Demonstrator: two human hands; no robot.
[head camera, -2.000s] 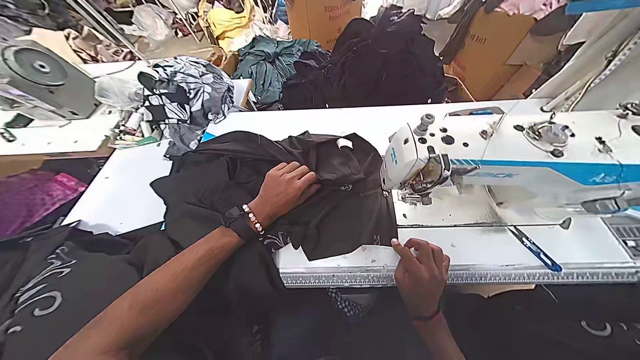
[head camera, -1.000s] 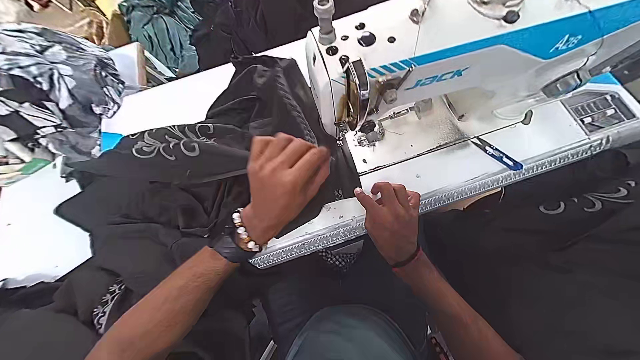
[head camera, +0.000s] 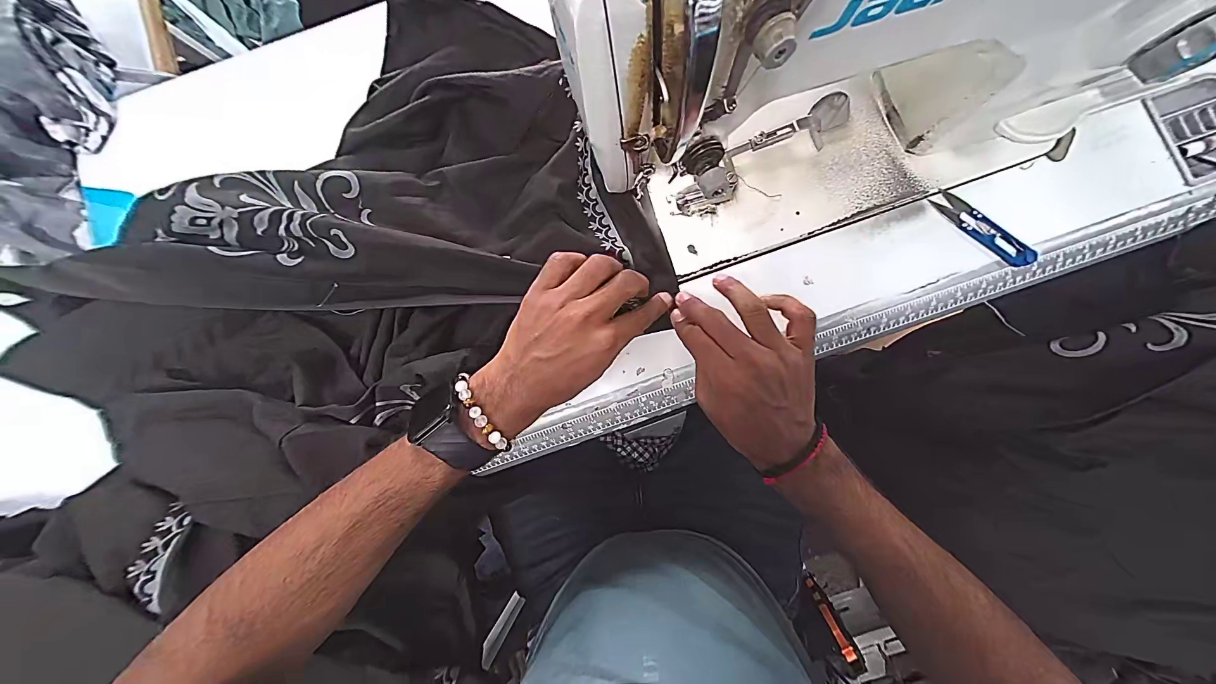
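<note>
A black garment (head camera: 427, 218) with grey printed motifs lies bunched on the white table, its right edge beside the presser foot (head camera: 704, 190) of a white Jack sewing machine (head camera: 608, 85). My left hand (head camera: 570, 332), wearing a watch and a bead bracelet, pinches the garment near its front right corner. Close against it, my right hand (head camera: 750, 370) has its thumb and fingertips at that same corner, pinching the cloth edge. Whether the needle is up or down cannot be told.
Blue-handled thread snips (head camera: 988, 233) lie on the table right of my right hand. A measuring tape strip (head camera: 912, 309) runs along the front table edge. More black cloth (head camera: 1026, 427) hangs at the right, and grey-and-white patterned cloth (head camera: 57, 123) is at the far left.
My left hand has come forward along the garment, close to my right hand. The garment has been shifted and turned on the table. The view has moved in closer.
</note>
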